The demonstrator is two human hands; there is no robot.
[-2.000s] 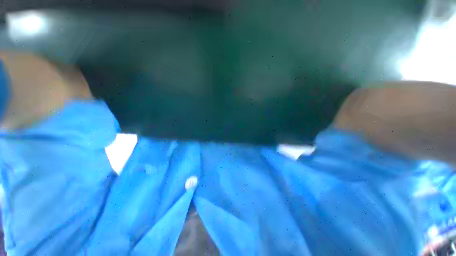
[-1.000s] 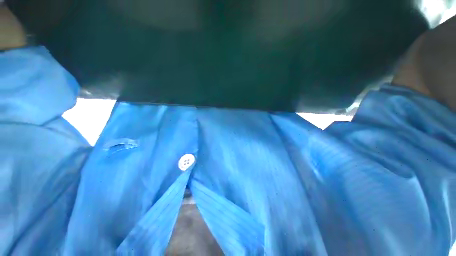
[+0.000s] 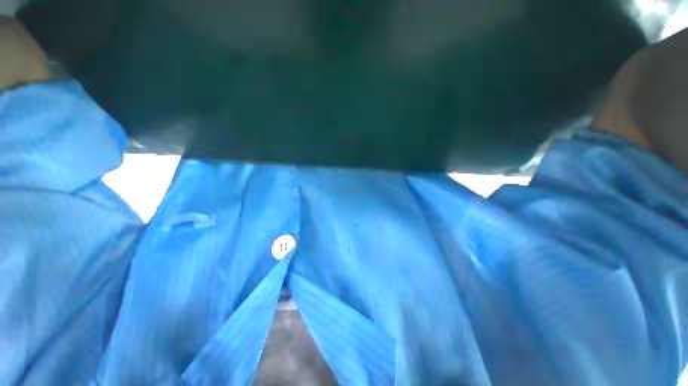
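Note:
The glossy dark-green bench (image 3: pixel 339 90) lies nearest in front of me, its front edge close to my smock. Only my forearms show, at the left and right rims of the head view. Both of my hands are outside the picture, so I cannot see what they hold or touch. No tablet, tray or label shows.
My light-blue smock (image 3: pixel 354 226) with a white button fills the lower part of the view, its sleeves beside the bench edge. Bright pale patches show below the bench edge on both sides. A bright glare lies at the top right.
Since two seconds ago, the bench edge sits higher in view and my forearms have moved up and outward towards the rims. Over the last second there is only a very slight downward shift.

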